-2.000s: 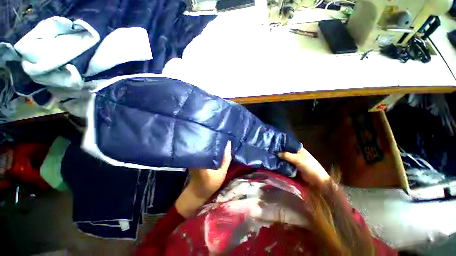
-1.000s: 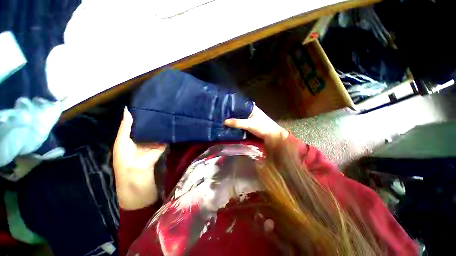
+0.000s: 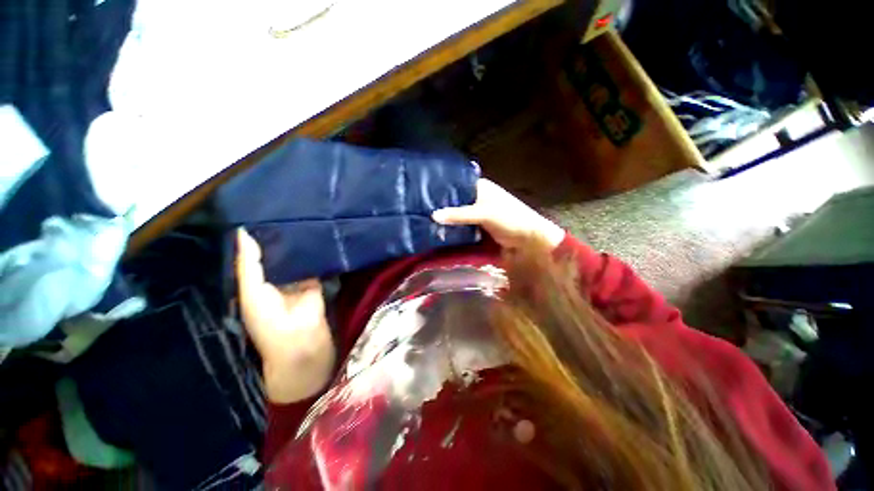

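Note:
A navy, shiny quilted sleeve (image 3: 350, 206) is held level in front of my lap, beside the table's front edge. A seam line runs along its length. My left hand (image 3: 286, 321) holds the wider left part from below, with the thumb on the near face. My right hand (image 3: 498, 219) grips the narrow right end, thumb on top and the other fingers hidden behind the cloth. No tool shows in either hand.
The white table (image 3: 240, 77) has a wood edge and a thin thread on it. Pale and navy pieces (image 3: 57, 278) lie at left, with dark panels (image 3: 158, 384) below. A cardboard box (image 3: 613, 125) with navy pieces stands beyond my right hand.
The view has turned down and to the right; the sewing machine has left it. The sleeve's wide white-edged end no longer shows. My left hand has shifted to the sleeve's left part; my right hand keeps its grip.

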